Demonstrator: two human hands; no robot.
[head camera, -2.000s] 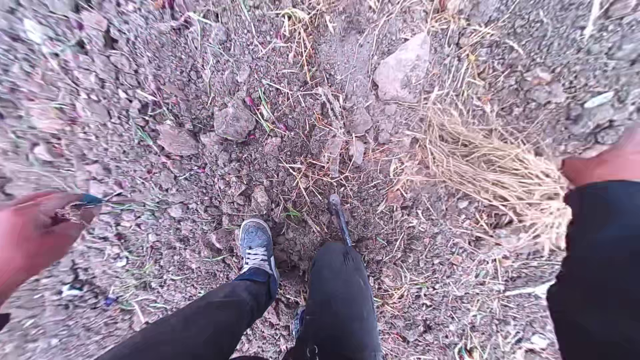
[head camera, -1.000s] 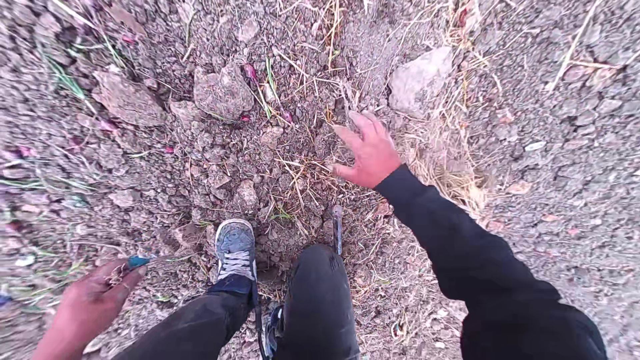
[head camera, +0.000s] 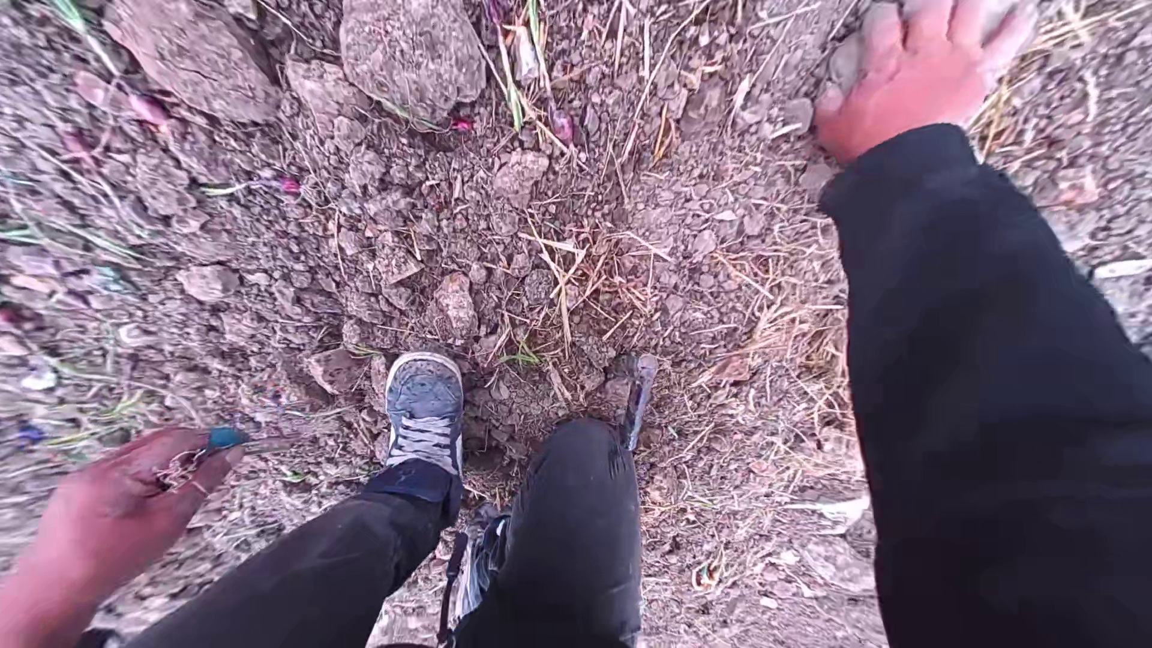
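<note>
My left hand (head camera: 135, 504), at the lower left, is closed around a small thing with a teal end (head camera: 227, 437); a thin strand or blade extends right from it, too blurred to name. Some thin dry roots or stems show between the fingers. At the upper right, my right hand (head camera: 927, 76) lies palm down with fingers spread, over or against a pale stone (head camera: 846, 61). Whether it grips the stone cannot be seen. Dry straw (head camera: 1008, 108) lies beside that hand. Small red-purple onions (head camera: 562, 126) with green leaves lie on the soil.
Large clods or stones (head camera: 412, 58) lie at the upper left. My shoe (head camera: 423, 414) and bent knee (head camera: 580, 450) are at the lower middle, with a narrow metal object (head camera: 640, 400) beside the knee. Loose straw (head camera: 594, 274) covers cloddy soil.
Two seconds ago my right hand was at a straw bundle on the right. It then reached over the middle with nothing in it, and is now at the upper right. My left hand keeps the teal-ended thing.
</note>
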